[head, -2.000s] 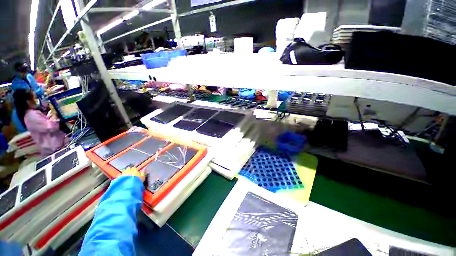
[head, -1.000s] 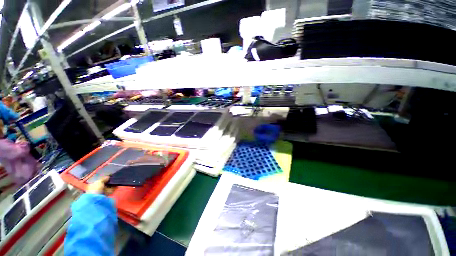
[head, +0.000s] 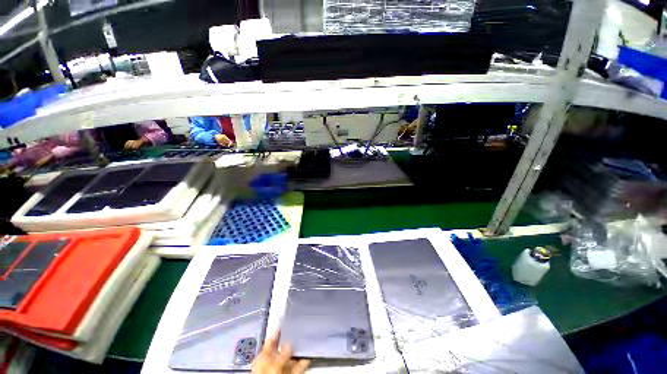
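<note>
A white foam tray (head: 202, 269) holds three grey tablets, back side up. The left tablet (head: 223, 314) has a camera block at its lower right and wrinkled clear film. The middle tablet (head: 322, 314) has its camera block at the lower right and crumpled film on its upper half. The right tablet (head: 420, 288) is partly covered by a tilted pale, glossy slab (head: 505, 347), cut off by the bottom edge. My left hand (head: 281, 359) holds the middle tablet's lower left edge. My right hand is not in view.
A red tray (head: 91, 281) tops a stack at left. Stacked white trays (head: 110, 212) stand behind it. A blue dotted sheet (head: 252, 221) lies behind my tray. Blue scraps (head: 490, 274), a small bottle (head: 532, 266) and plastic bags (head: 622, 248) are at right. A shelf (head: 307, 95) crosses above.
The view has swung right. My left hand has moved from the red tray, where it held a dark tablet, to the white tray's middle tablet. The red tray's right pocket now shows bare red.
</note>
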